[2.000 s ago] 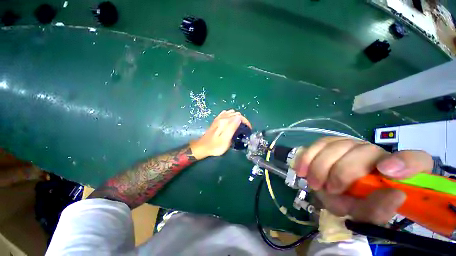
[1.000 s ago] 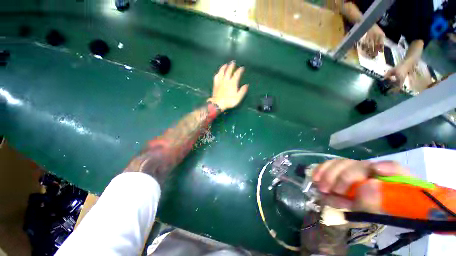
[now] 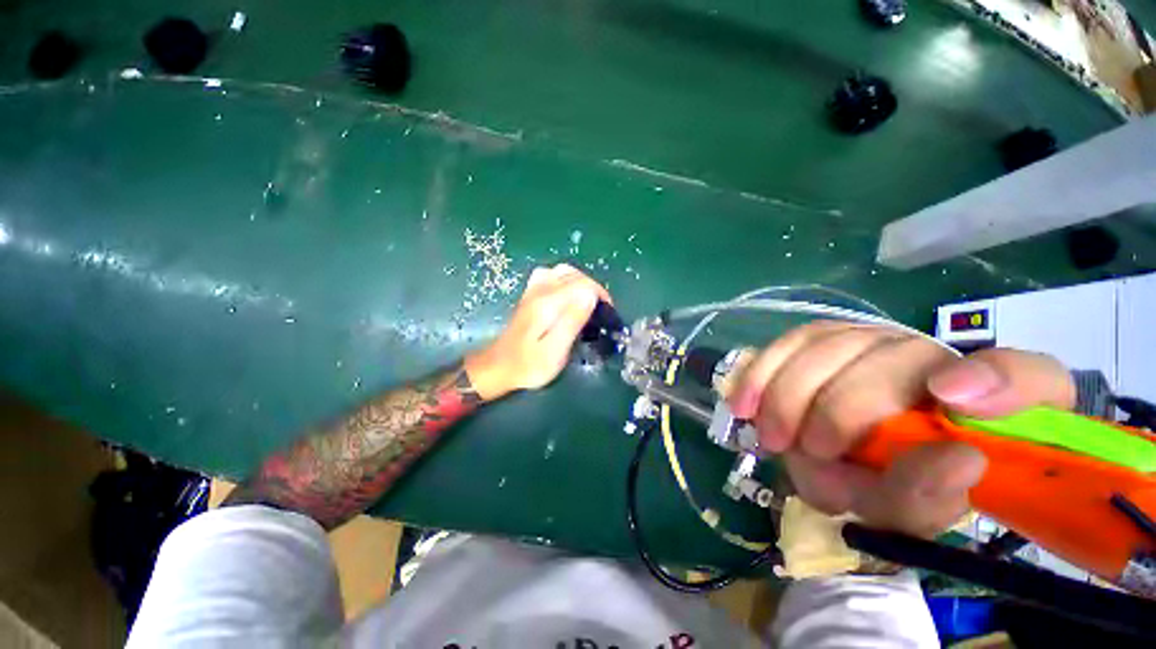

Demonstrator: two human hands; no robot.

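Note:
My left hand holds a small black plastic part over the green belt, its fingers covering much of it. My right hand is closed around the orange screwdriver with a lime-green strip. The shiny metal screw-feed head points left, with its tip at the black part; whether the bit touches a screw cannot be told. A beige wrap and thin black and yellowish hoses hang beneath my right hand.
Several round black parts lie on the far side of the green belt. Tiny loose screws lie beyond my left hand. A grey post and a white box stand at right. A brown carton with black contents is at lower left.
One second ago my left hand was stretched out empty over the belt. It is now back near me with a black part, and the feed head has come left to it. The view has shifted.

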